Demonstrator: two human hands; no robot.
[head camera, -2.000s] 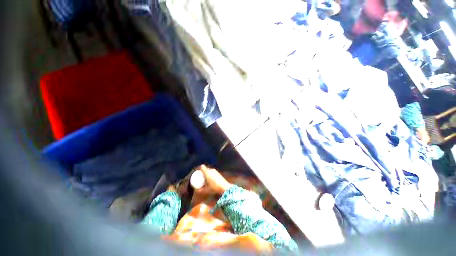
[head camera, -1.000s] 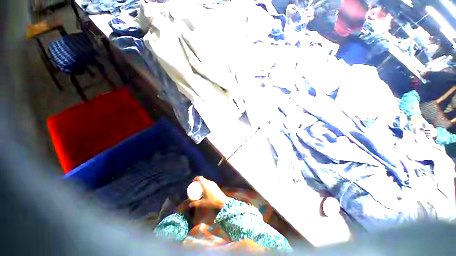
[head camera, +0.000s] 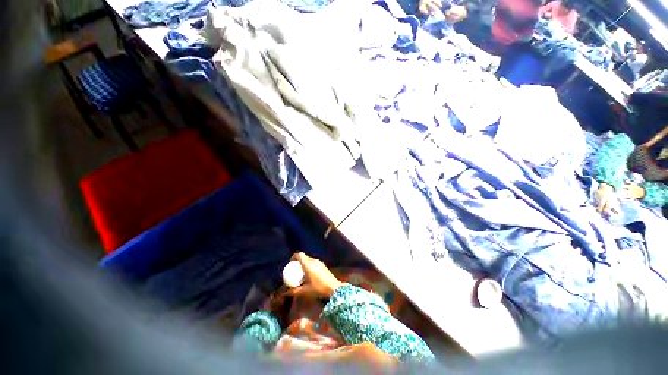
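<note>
My right hand (head camera: 318, 278), in a teal knitted sleeve, is closed around a small round white tub (head camera: 293, 274) above my lap. Its bright round top faces up. My left sleeve (head camera: 258, 329) shows low beside it, but my left hand is too dark and hidden to make out. An orange and white patterned cloth (head camera: 311, 333) covers my lap. A round pale disc with a dark rim (head camera: 488, 293) lies near the table edge beside heaped blue garments (head camera: 546, 282).
A long white worktable (head camera: 432, 300) runs diagonally, with off-white garments (head camera: 256, 69) heaped farther up. A red crate (head camera: 154, 187) and a blue crate (head camera: 183, 227) holding dark garments stand at left. A chair (head camera: 110, 82) stands behind them. Another person's hands (head camera: 615, 194) touch garments at right.
The view has shifted, bringing the chair and more tabletop into sight. My right hand still holds the white tub. My left sleeve shows less than two seconds ago. The other person's hands have come onto the garments.
</note>
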